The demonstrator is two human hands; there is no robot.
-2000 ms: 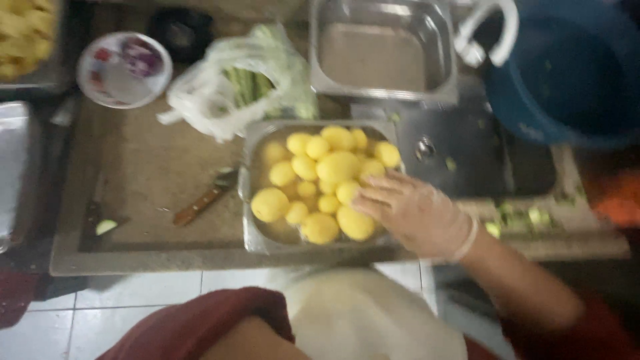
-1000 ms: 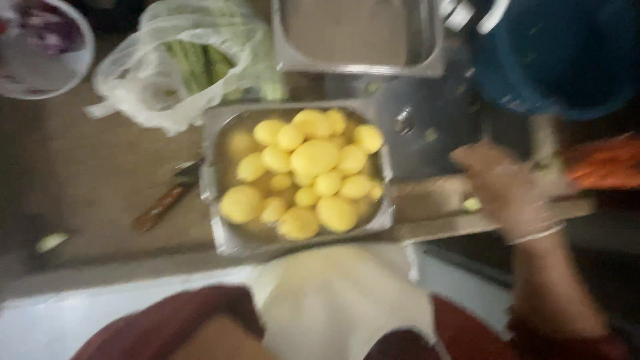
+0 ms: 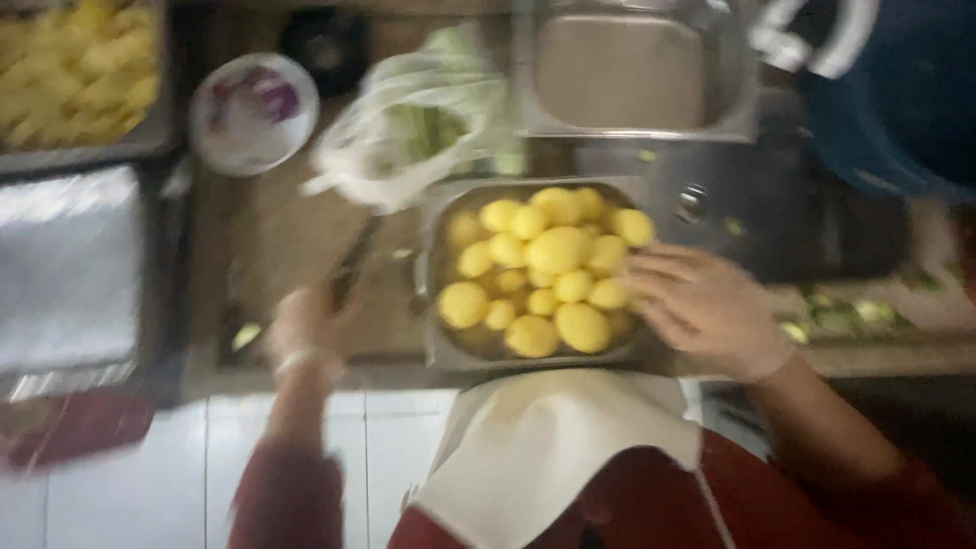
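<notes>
A metal pan (image 3: 428,305) holds several peeled potatoes (image 3: 559,250) in liquid, in the middle of the counter. My right hand (image 3: 701,309), in a thin glove, lies at the pan's right rim with its fingertips at the potatoes; whether it grips one cannot be told. Left of the pan, my left hand (image 3: 311,324) is closed around a knife (image 3: 357,255), whose dark shape points up and away; motion blurs both. Behind the pan sits a white plastic bag (image 3: 381,164) with green vegetables (image 3: 431,130) inside.
A white bowl (image 3: 254,156) with purple pieces stands behind left. An empty metal pan (image 3: 621,72), a sink (image 3: 762,191) and a blue tub (image 3: 862,145) lie behind and right. Cut yellow pieces (image 3: 76,69) fill a far-left tray. Green scraps (image 3: 862,313) lie at the right edge.
My left hand has come into view and taken hold of the knife, which lay on the counter before. My right hand, right of the pan a second ago, is back at its rim.
</notes>
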